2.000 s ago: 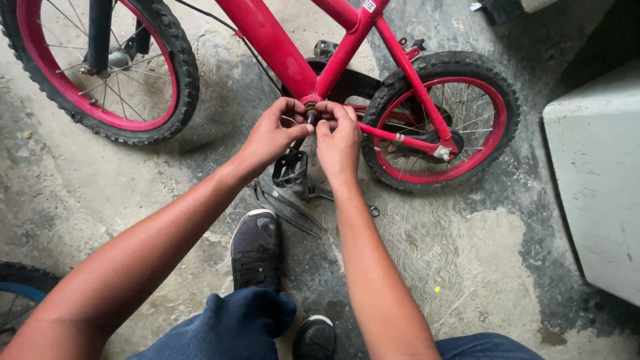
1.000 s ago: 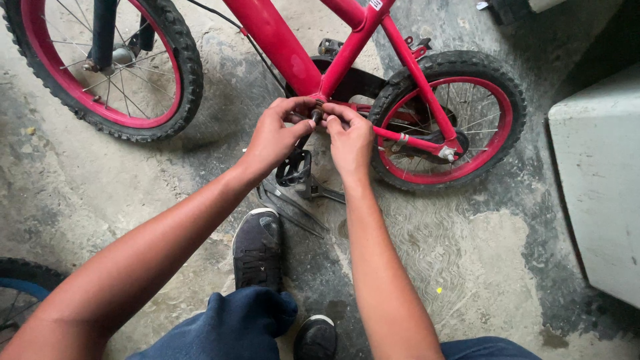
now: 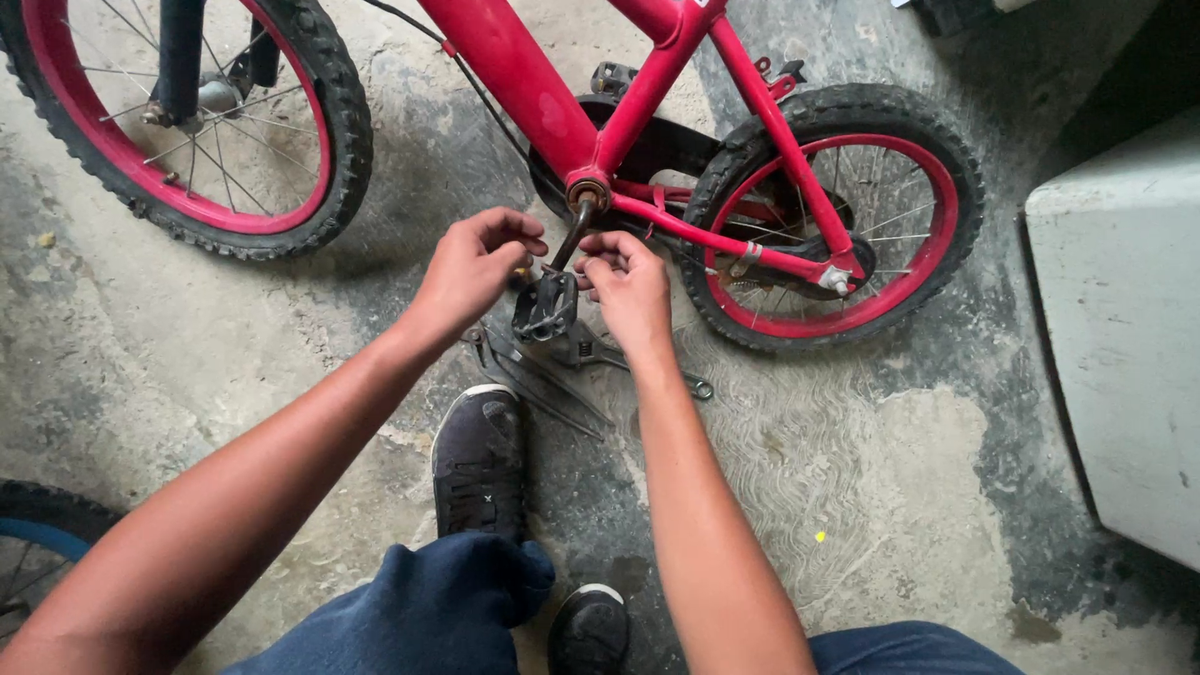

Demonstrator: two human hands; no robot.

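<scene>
A red bicycle frame (image 3: 534, 84) lies across the upper middle, with its bottom bracket shell (image 3: 589, 192) showing brown, greasy or rusty parts. From it a bent crank arm (image 3: 574, 234) runs down to a black pedal (image 3: 546, 307). My left hand (image 3: 478, 267) is just left of the crank arm, thumb and fingers curled near each other. On the other side, my right hand (image 3: 626, 281) has its fingertips bent beside the crank arm, above the pedal. Whether a small part sits between the fingers of either hand cannot be made out.
Pliers (image 3: 544, 380) and an adjustable wrench (image 3: 609, 354) lie on the concrete floor below the pedal, close to my shoe (image 3: 480, 459). The front wheel (image 3: 333, 141) is at upper left, the rear wheel (image 3: 947, 234) at right. A pale box-like object (image 3: 1125, 328) stands far right; a blue-rimmed wheel (image 3: 56, 511) is lower left.
Both hands have come down from the bottom bracket shell and moved apart, to either side of the crank arm. The shell, covered by the fingers before, now shows.
</scene>
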